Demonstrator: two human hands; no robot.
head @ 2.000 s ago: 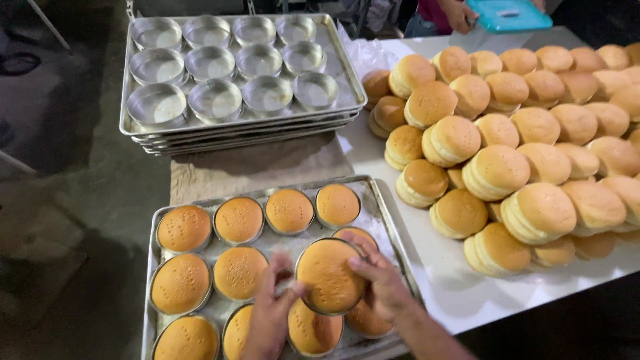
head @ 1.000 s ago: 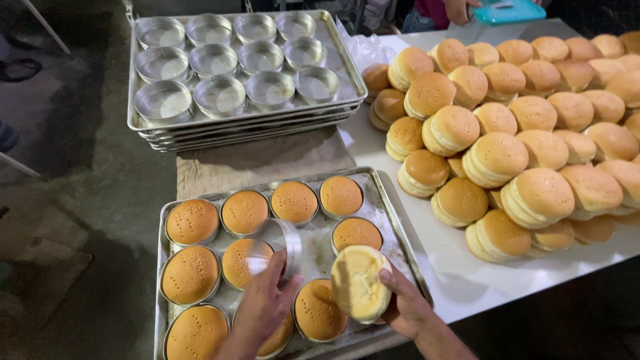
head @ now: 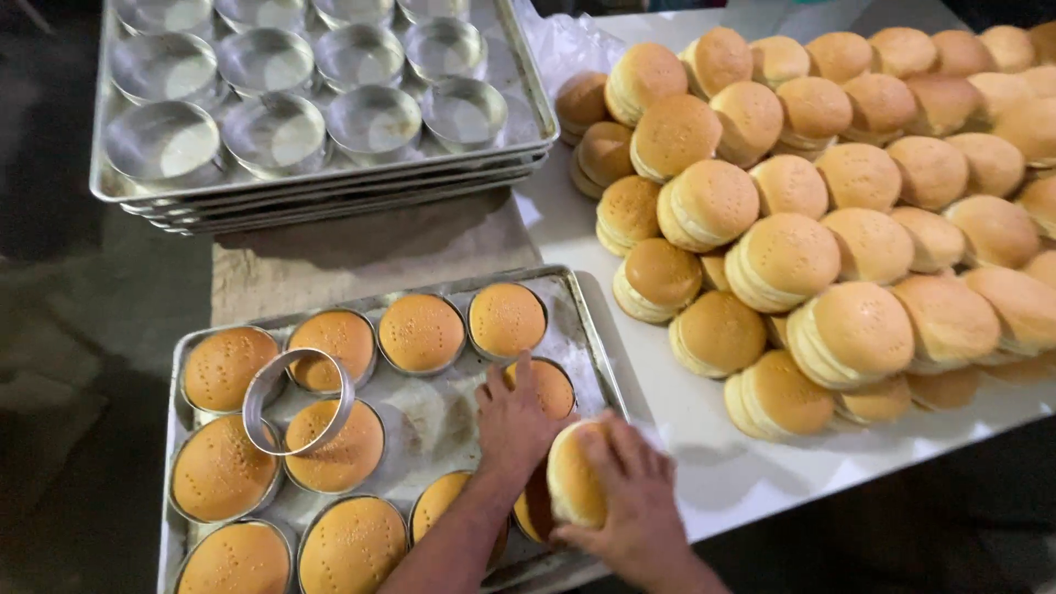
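Note:
My left hand reaches over the lower metal baking tray, its fingertips at the rim of a round bun in its ring mould. A loose bun is in my right hand, held on edge above the tray's right side, its pale side facing left. An empty metal ring rests tilted across buns on the left of the tray. Several more buns, browned and pricked with small holes, sit in their rings around it. Bare tray shows left of my left hand.
Stacked baking trays at the upper left carry empty round moulds. A large pile of baked buns covers much of the white table to the right. Crumpled clear plastic lies behind it, and brown cardboard lies between the trays.
The ring, in my left hand a second ago, now lies on the buns, and that hand has moved right to another bun. The bun in my right hand has moved toward the tray's right edge.

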